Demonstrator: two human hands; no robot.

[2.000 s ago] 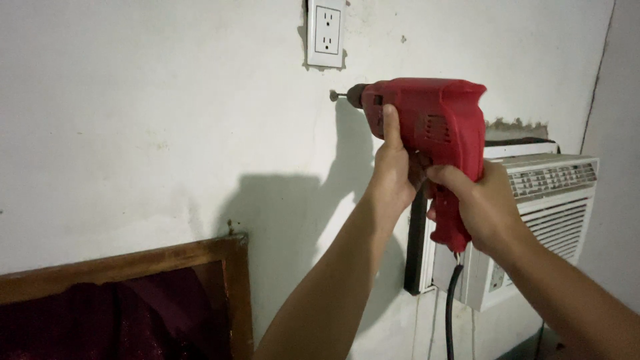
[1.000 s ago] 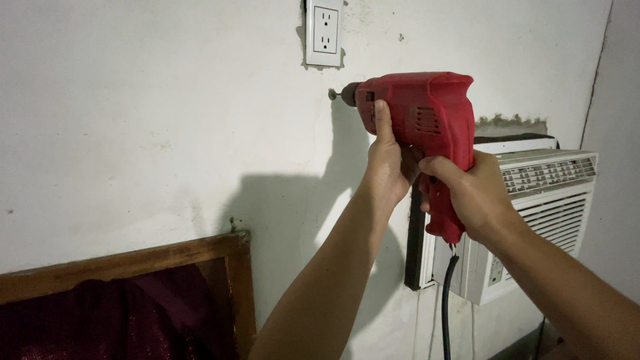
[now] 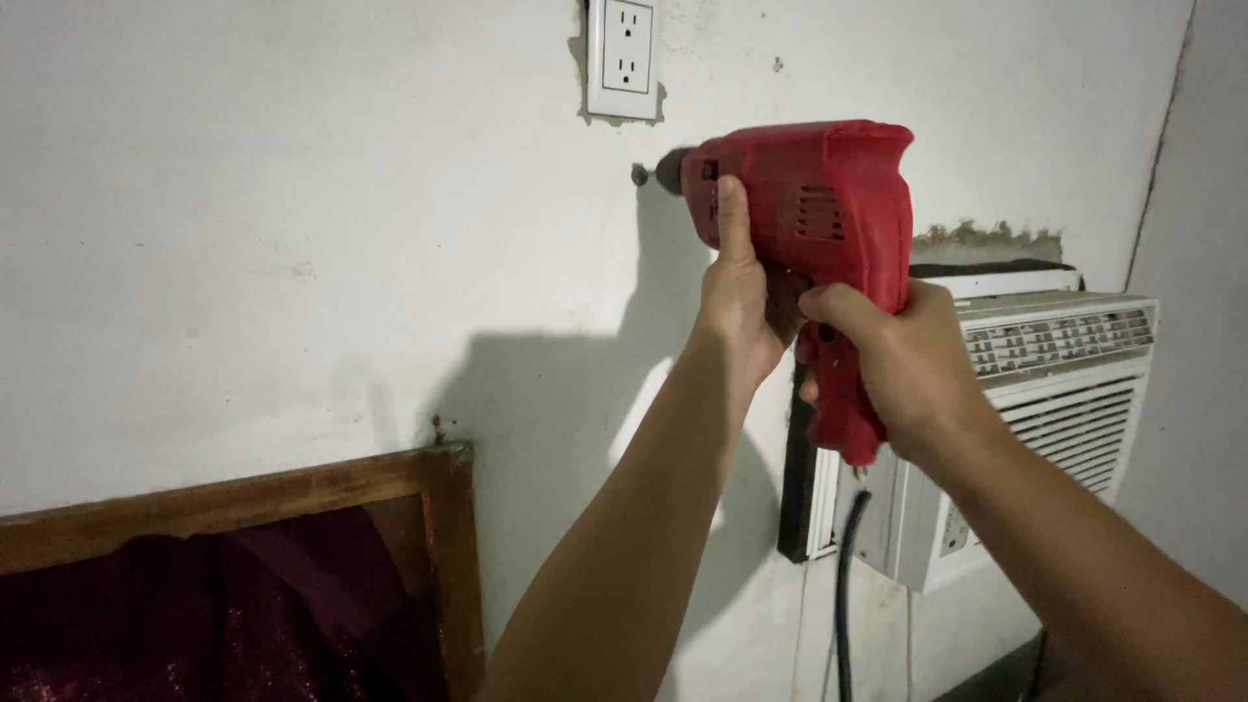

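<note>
A red corded power drill (image 3: 809,195) points left at the white wall (image 3: 244,244), its black chuck (image 3: 673,171) close to a small dark hole (image 3: 640,175) below a white double electrical outlet (image 3: 624,58). My left hand (image 3: 743,292) supports the drill's body from below, thumb up along its near side. Around the drill's handle is my right hand (image 3: 892,361); some of its fingers are hidden, so the trigger cannot be seen well. Between chuck and hole only a short piece of the bit shows. A black power cord (image 3: 848,595) hangs from the handle.
Behind my right forearm, a white window-type air conditioner (image 3: 1063,409) juts from the wall. At the lower left is a wooden frame (image 3: 453,546) with dark maroon cloth (image 3: 214,624) inside it. Rough patches edge the outlet and the wall above the air conditioner.
The drill's chuck has come closer to the wall, and less of the bit shows than two seconds ago. Both hands have kept their hold on the drill.
</note>
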